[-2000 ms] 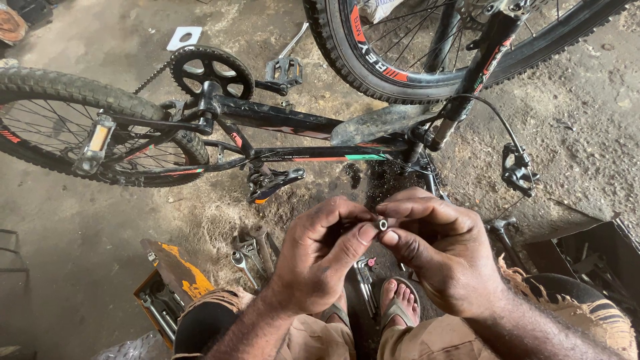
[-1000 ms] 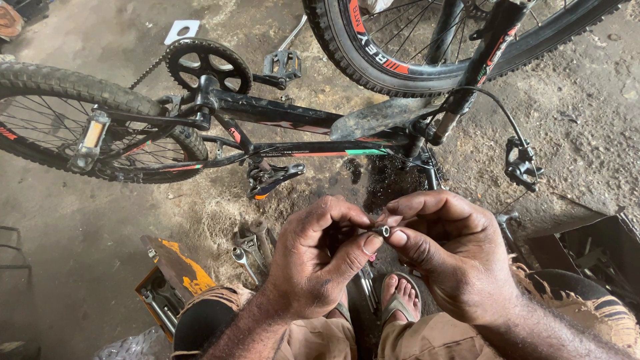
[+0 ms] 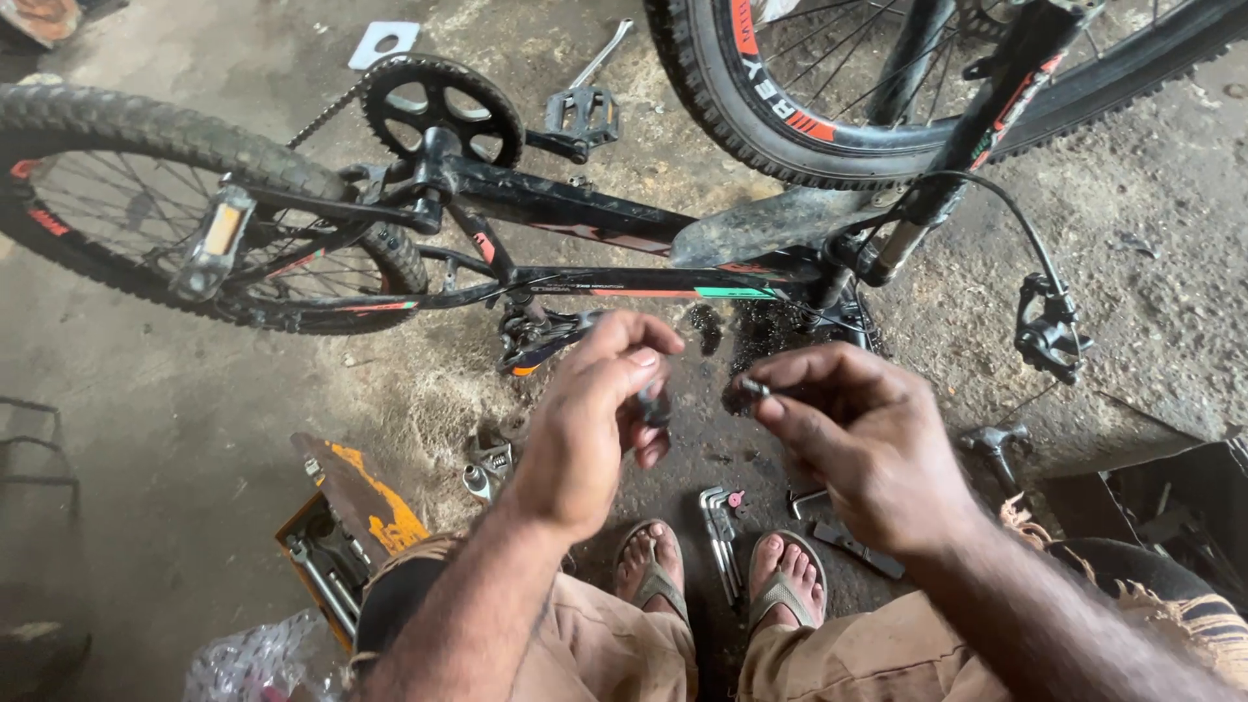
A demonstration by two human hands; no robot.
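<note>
My right hand (image 3: 848, 429) pinches a small metal part (image 3: 755, 388) between thumb and index finger. My left hand (image 3: 595, 419), to its left, is partly blurred and holds a small dark piece (image 3: 653, 405) in its curled fingers; what the piece is I cannot tell. The hands are apart. Beyond them lies a black bicycle frame (image 3: 585, 210), upside down or on its side, with its chainring (image 3: 444, 112) and rear wheel (image 3: 146, 210) at left. A brake caliper (image 3: 1053, 327) hangs on a cable at right.
A front wheel (image 3: 799, 127) reaches in from the top right. On the floor between and beside my feet lie a hex key set (image 3: 720, 546), an adjustable wrench (image 3: 495, 456) and a hammer (image 3: 994, 444). An open toolbox (image 3: 317, 556) stands at lower left, a dark box (image 3: 1160, 497) at right.
My hands were together at one small part; now they are apart, the left one moved away to the left and the right one still pinching a small metal part.
</note>
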